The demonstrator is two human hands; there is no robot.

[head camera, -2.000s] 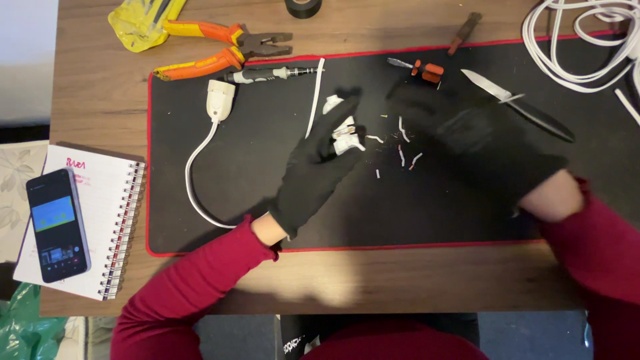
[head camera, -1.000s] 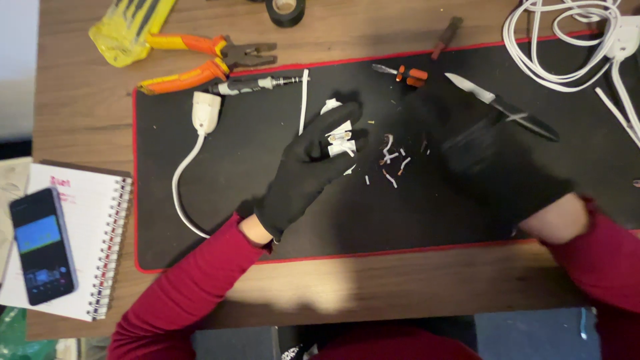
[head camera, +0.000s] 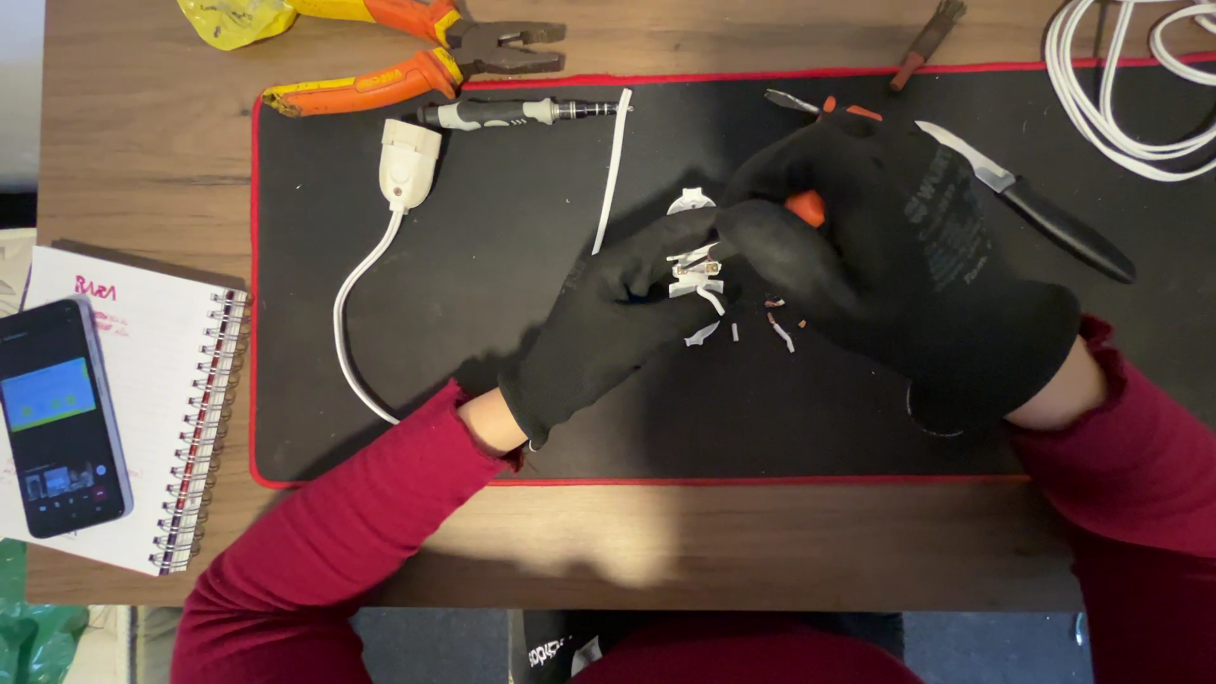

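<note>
Gloved in black, my left hand (head camera: 622,304) grips a small white electrical fitting (head camera: 696,271) with metal contacts, held over the black mat. My right hand (head camera: 855,228), in the same kind of glove, is closed on a tool with an orange handle (head camera: 806,207); its tip is hidden by the fingers, close to the fitting. Wire scraps (head camera: 781,332) lie just below the hands. Behind the right hand, a small screwdriver (head camera: 793,101) with a flat blade lies partly covered. A white socket connector (head camera: 408,166) on a white cable rests at the mat's left.
Orange-handled pliers (head camera: 418,81), a grey precision screwdriver (head camera: 522,112) and a white strip (head camera: 613,171) lie at the upper left. A knife (head camera: 1054,218), a brush (head camera: 929,43) and coiled white cable (head camera: 1069,104) are at the right. A phone (head camera: 62,418) sits on a spiral notebook (head camera: 180,380).
My right hand has moved left, up against the left hand and the white fitting, and now holds an orange-handled tool. The left hand keeps hold of the fitting.
</note>
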